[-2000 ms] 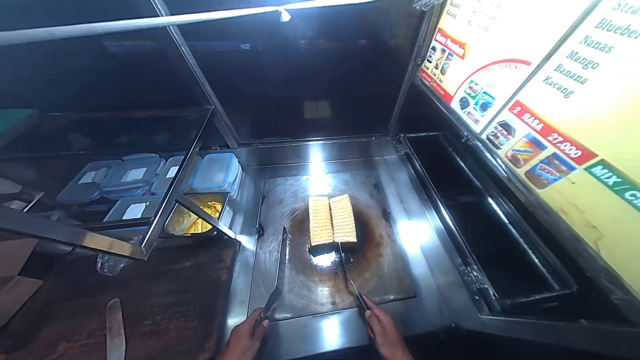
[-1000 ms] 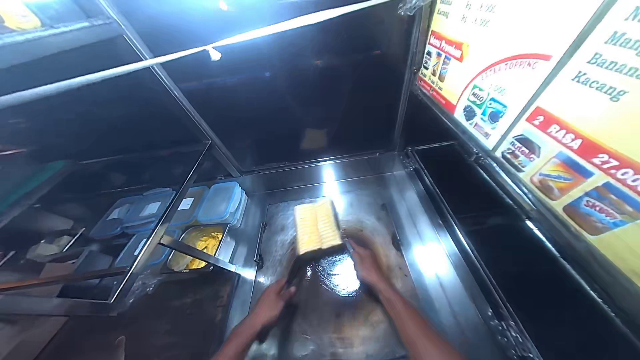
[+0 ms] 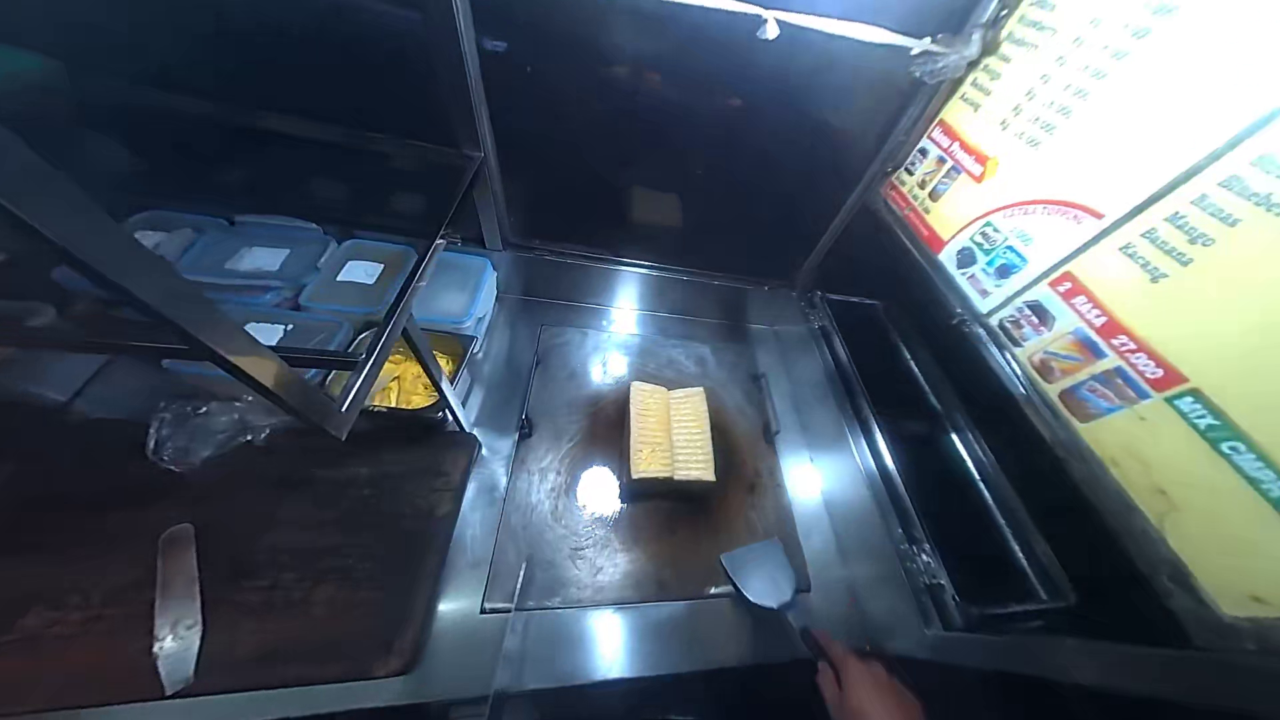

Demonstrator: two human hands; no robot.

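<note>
Two pale ridged slabs of bread point(image 3: 672, 432) lie side by side, touching, on the flat steel griddle point(image 3: 560, 540). At the lower right, my right hand point(image 3: 868, 688) is closed on the dark handle of a metal spatula point(image 3: 762, 572), whose wide blade rests over the griddle's near right corner, apart from the bread. A long thin blade point(image 3: 512, 640) crosses the griddle's near left edge; its lower end leaves the view. My left hand is not in view.
Left of the griddle is a dark board point(image 3: 330, 560) with a spreading knife point(image 3: 178, 610) and crumpled clear plastic point(image 3: 205, 432). Lidded boxes point(image 3: 358, 275) and a steel tub of yellow food point(image 3: 410, 378) stand behind. A dark trough point(image 3: 940, 450) and menu boards point(image 3: 1150, 250) line the right.
Both hands were at the bread one second ago. My right hand has drawn back toward the near edge with the spatula, and my left hand has left the view. The bread lies flat on the griddle.
</note>
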